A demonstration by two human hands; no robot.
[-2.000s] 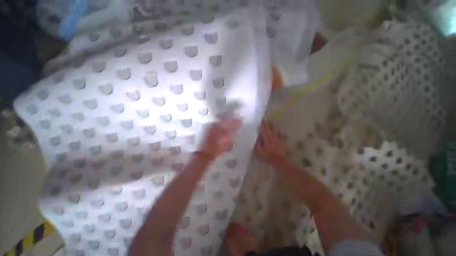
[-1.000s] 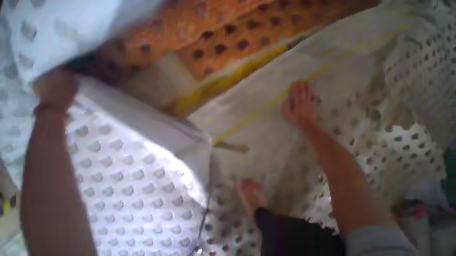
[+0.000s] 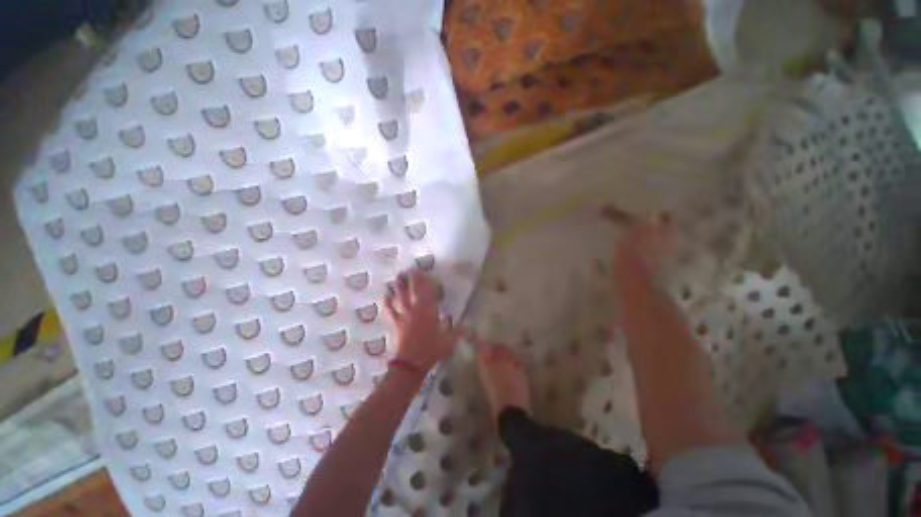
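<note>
The white printed fabric (image 3: 222,242), with rows of grey-beige half-round motifs, lies spread over the left half of the view. My left hand (image 3: 416,321) rests on it near its right edge, palm down, fingers apart, holding nothing. My right hand (image 3: 643,245) is over the cream printed cloth (image 3: 566,273), right of the white edge, and blurred. A small dark brown bar (image 3: 616,214) shows at its fingertips; whether it is gripped cannot be told.
Orange-brown printed fabric (image 3: 566,50) lies at the top beyond a yellow strip (image 3: 525,144). A bare foot (image 3: 502,379) stands on the cream cloth. Perforated-looking spotted cloth (image 3: 848,192) is bunched at right. Black-and-yellow tape (image 3: 30,333) shows at far left. Bundled items (image 3: 879,384) lie lower right.
My left hand has let go of the raised white edge and moved right, onto the sheet. The sheet now lies over more of the orange fabric. My right hand has shifted slightly right and down.
</note>
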